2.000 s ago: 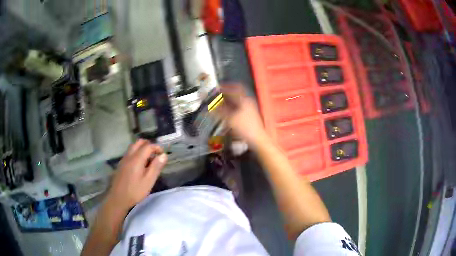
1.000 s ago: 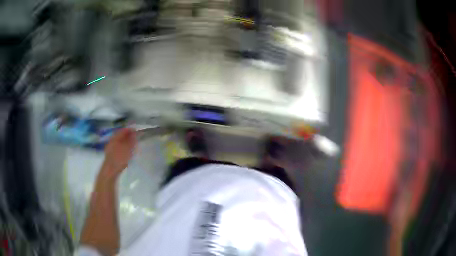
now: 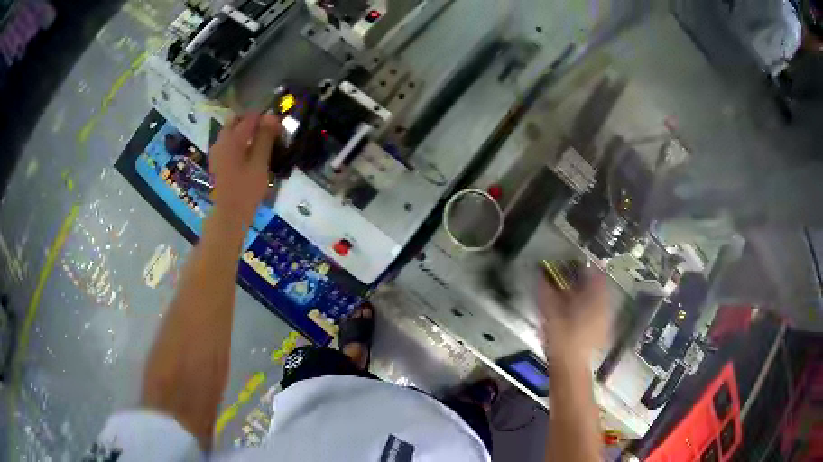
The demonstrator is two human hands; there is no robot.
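Note:
My left hand (image 3: 242, 161) grips a dark device housing (image 3: 291, 115) with a yellow spot and a pale patch, at the black fixture of the left machine. Whether the housing is seated there is hidden. My right hand (image 3: 573, 311) is blurred over the right machine's bed; a small dark piece with yellow streaks, apparently another housing (image 3: 561, 273), is at its fingertips. Another dark housing (image 3: 670, 332) with a yellow spot lies in the right machine's front fixture.
A red button (image 3: 342, 246) is on the left machine's front. A blue-lit display (image 3: 526, 372) is on the right machine. A blue patterned panel (image 3: 298, 275) lies below the left machine. An orange tray (image 3: 699, 424) is at lower right, and a cable chain (image 3: 668, 386) is beside the fixture.
The view has swung left towards the neighbouring machine. My left hand has moved up to its fixture and holds a housing. My right hand is back in clear view over the right machine.

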